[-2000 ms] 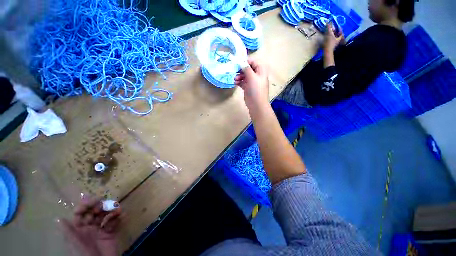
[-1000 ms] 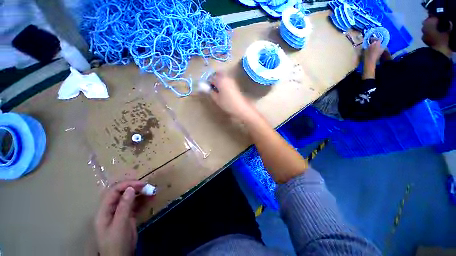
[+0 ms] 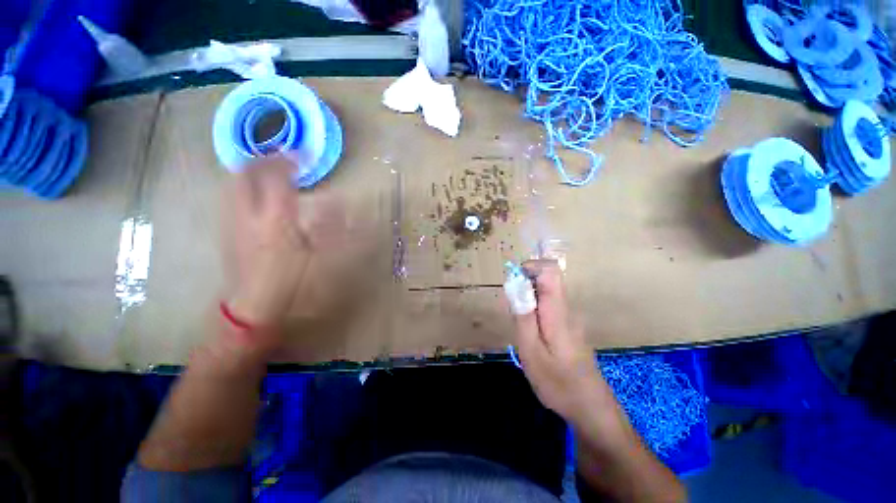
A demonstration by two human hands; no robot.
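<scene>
My left hand (image 3: 270, 236) is blurred and reaches to the near edge of a stack of light-blue covered rings (image 3: 231, 123); whether it grips a ring cannot be told. My right hand (image 3: 550, 334) is above the cardboard, right of the work patch. It pinches a short blue cord (image 3: 511, 268) between thumb and a finger in white tape (image 3: 520, 293); a bit of cord also shows below the hand. The small white nozzle (image 3: 472, 223) stands in the brown-speckled patch (image 3: 447, 260).
The tangled cord pile (image 3: 609, 59) lies at the far edge. Ring stacks with cords (image 3: 791, 192) stand at right, more rings (image 3: 39, 147) at far left. A white scrap (image 3: 424, 98) lies behind the patch. A blue crate of cord (image 3: 653, 403) is below the table edge.
The view has swung left. My right hand has moved from beside the cord pile to near the patch, with a cord in it. My left hand has moved to the left ring stack.
</scene>
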